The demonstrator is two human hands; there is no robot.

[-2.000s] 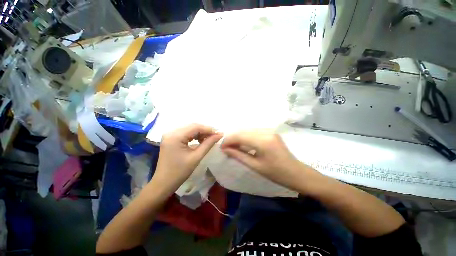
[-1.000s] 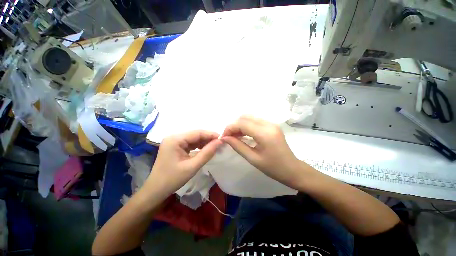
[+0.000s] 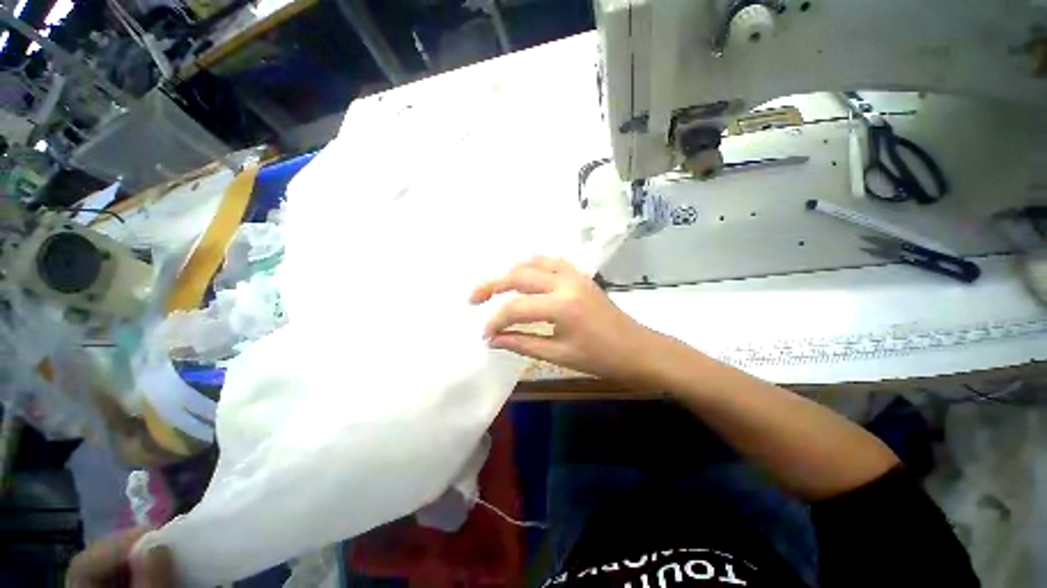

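Observation:
A large white cloth (image 3: 356,425) covers the table left of the machine needle and is stretched towards the lower left. My left hand (image 3: 124,563) is at the lower left edge of the picture, partly cut off, and pinches a corner of the cloth. My right hand (image 3: 559,318) lies over the cloth's right edge near the table front, its thumb and fingers bent on the cloth; whether it grips is hard to tell. Part of the cloth reaches the presser foot (image 3: 641,198). A loose thread (image 3: 499,511) hangs from the cloth towards the lap.
The sewing machine head (image 3: 643,80) stands above the cloth's right side. Black-handled scissors (image 3: 907,167), a white pen (image 3: 878,225) and black snips (image 3: 936,262) lie at the right. A ruler (image 3: 850,345) runs along the front edge. A blue basket (image 3: 204,376) with cloth pieces is at the left.
My hands were together at the cloth's front edge. My left hand has moved far down and left, pulling the cloth out with it. The view has shifted to the right.

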